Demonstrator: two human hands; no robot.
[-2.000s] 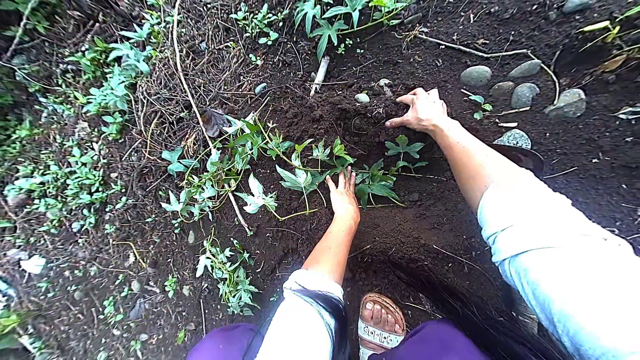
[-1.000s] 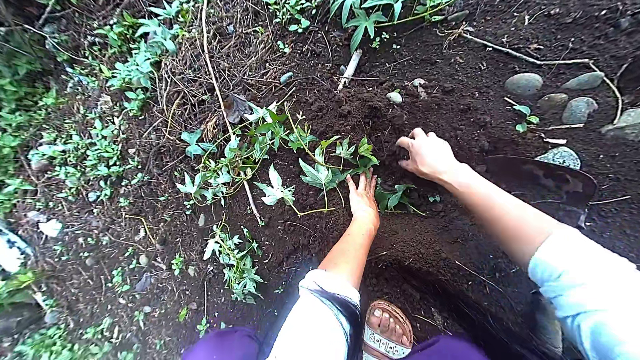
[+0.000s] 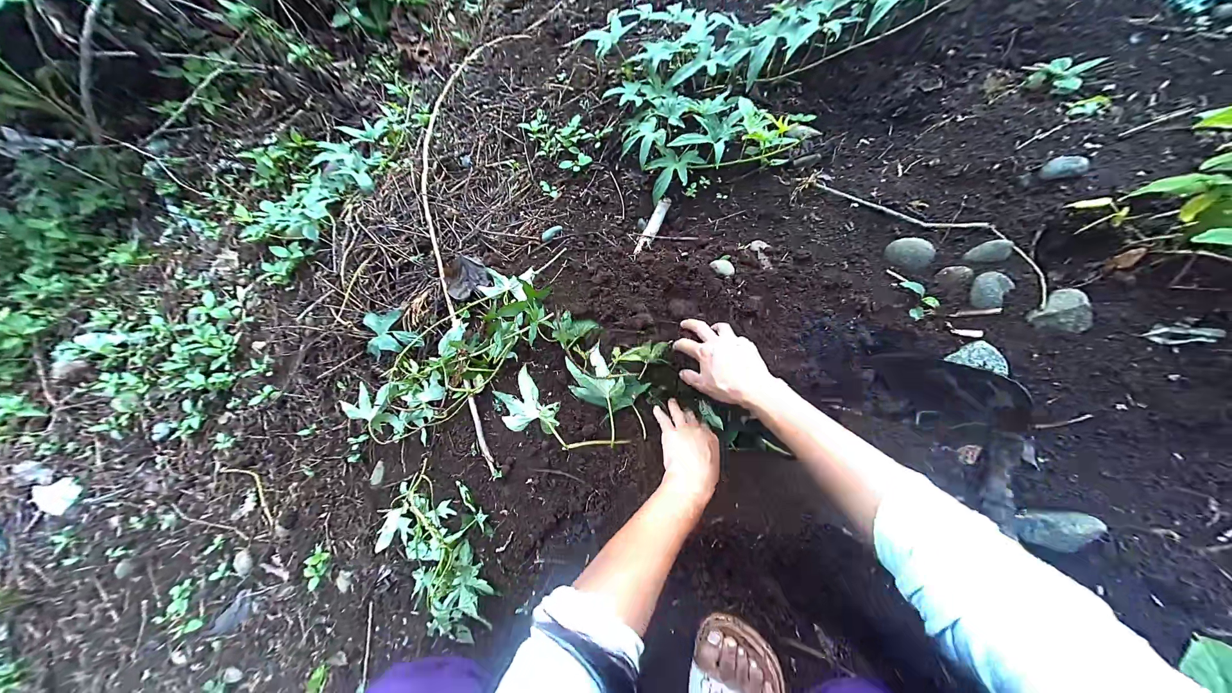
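My left hand (image 3: 689,449) rests on the dark soil at the right end of a leafy green vine (image 3: 604,389), fingers spread. Just above and to its right, my right hand (image 3: 724,364) reaches down with bent fingers to the soil (image 3: 640,289) and the vine's leaves; whether its fingertips grip any soil or stem I cannot tell. The vine runs left from my hands across the ground. Below its left part lies a separate leafy cutting (image 3: 441,553). Some leaves are partly hidden under and between my hands.
A dark, flat metal blade (image 3: 962,390), like a shovel's, lies right of my hands, beside rounded stones (image 3: 1062,311). A short pale stick (image 3: 653,226) and a thicker leafy plant (image 3: 707,115) are farther up. Low weeds cover the left side. My sandaled foot (image 3: 736,659) is at the bottom.
My right hand has moved left, closer to my left hand and over the vine's right end. Leaves that showed there are now more covered. The view has shifted to take in more ground above.
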